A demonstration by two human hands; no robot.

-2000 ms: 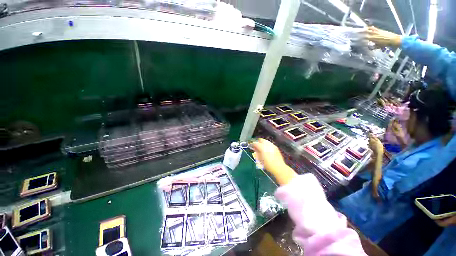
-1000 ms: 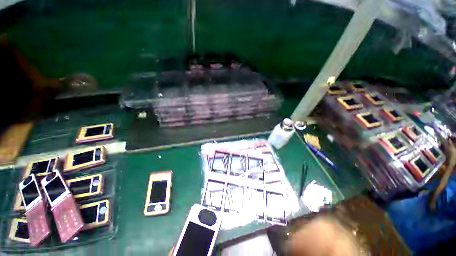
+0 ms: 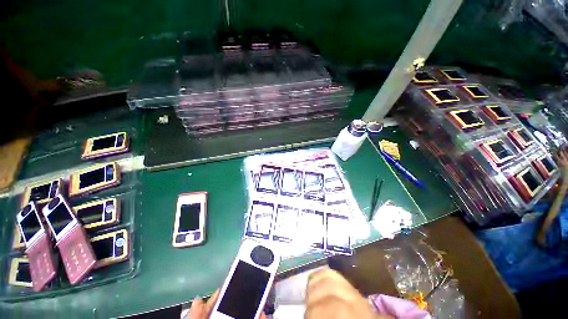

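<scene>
A white phone upper housing with a dark screen and a round black disc is tilted up at the bottom centre. My left hand holds it at its lower end; only some fingertips show. My right hand is blurred just right of the housing, partly over a white cloth or tissue; whether it grips the cloth cannot be told. The lens sheet with rows of dark-bordered windows lies just beyond. Another phone lies on the green mat to the left.
A blister tray at left holds phones, with two opened pink handsets on top. Stacked trays stand behind. A solvent bottle, blue pen, tweezers and carton with plastic scraps are at right. Neighbour's trays stand beyond.
My right hand has come back from beside the bottle to the bottom centre, near the housing. The view has turned down and left. The housing and some left fingertips have come into view.
</scene>
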